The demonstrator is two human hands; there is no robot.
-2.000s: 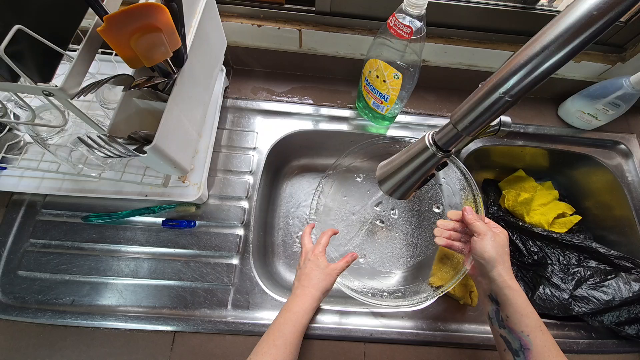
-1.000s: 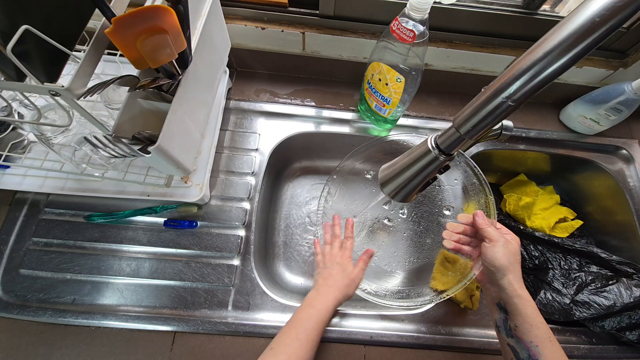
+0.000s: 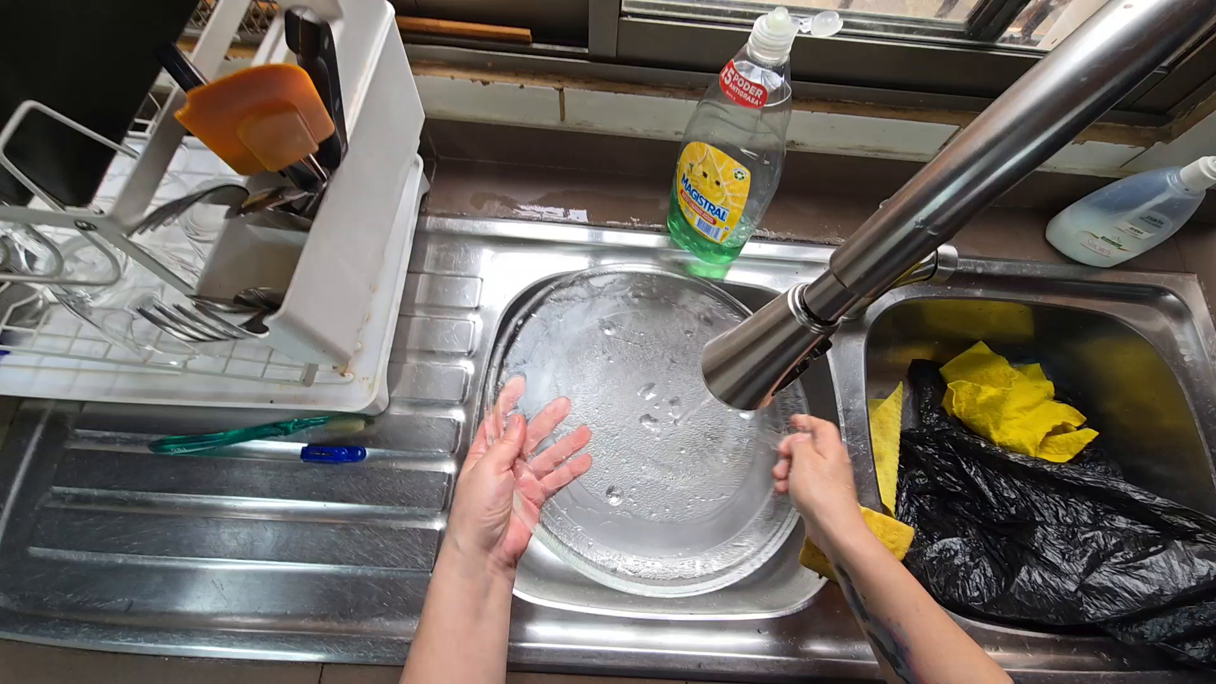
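Observation:
A round clear glass plate [image 3: 655, 475], wet with drops, lies over the left sink basin beneath the metal faucet [image 3: 769, 351]. Its right rim is gripped by my right hand [image 3: 815, 465], fingers curled. At the plate's left edge is my left hand [image 3: 522, 465], palm turned up and fingers spread; whether it touches the glass I cannot tell. A yellow sponge cloth [image 3: 883, 537] is partly hidden behind my right wrist, on the basin's front right edge.
Behind the basin stands a dish soap bottle [image 3: 727, 161]. Left are a dish rack [image 3: 351, 247] with utensils, and a green-handled brush [image 3: 247, 434] on the drainboard. The right basin holds a black plastic bag [image 3: 1045, 532] and a yellow cloth [image 3: 1016, 404]. A pump bottle [image 3: 1126, 223] lies behind.
The glass plate has shifted left in the basin, with my right hand still at its right rim. My left hand has moved left and turned from palm down to palm up.

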